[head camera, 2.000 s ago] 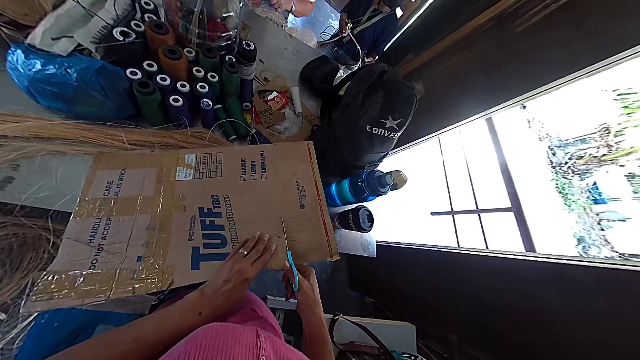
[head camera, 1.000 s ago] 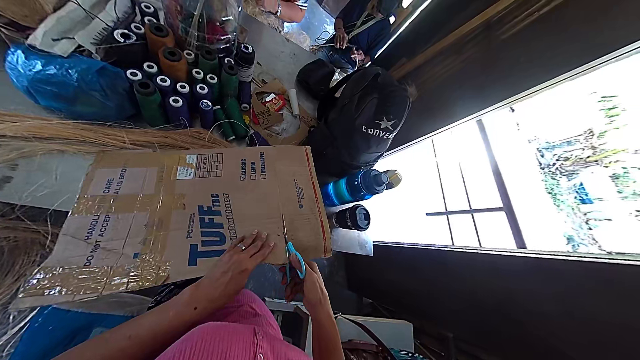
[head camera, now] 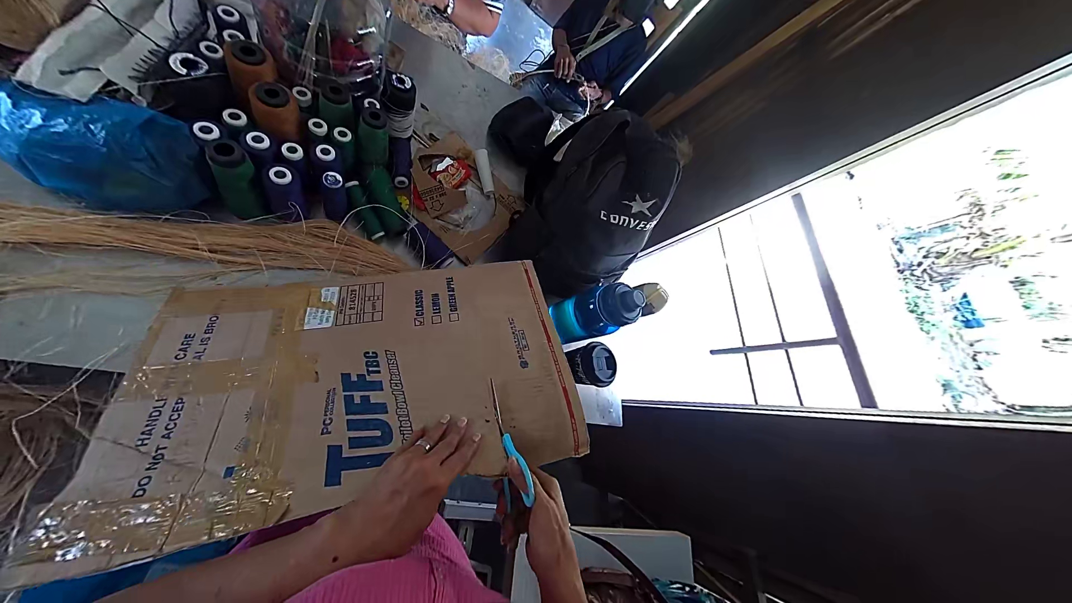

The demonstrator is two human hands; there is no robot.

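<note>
A flattened brown cardboard box [head camera: 452, 352] with blue print and shiny packing tape lies across the near part of the grey table. My left hand [head camera: 423, 469], a ring on one finger, rests palm down on the cardboard near its front edge. In my right hand [head camera: 536, 511] is a pair of scissors with light blue handles [head camera: 519, 469], held at that same edge. One blade lies over the printed face, pointing away from me; the other blade is hidden by the cardboard.
Thread cones [head camera: 272, 109], a blue plastic bag [head camera: 92, 146] and a bundle of straw-like fibre [head camera: 193, 239] lie beyond the cardboard. A black backpack [head camera: 615, 184], a blue bottle [head camera: 599, 310] and a black-lidded cup [head camera: 593, 364] stand to the right. Another person's hands [head camera: 578, 75] show farther back.
Since the first frame, the scissors' handles have opened wider in my right hand. My left hand stays on the cardboard. The other person's hands now show more fully.
</note>
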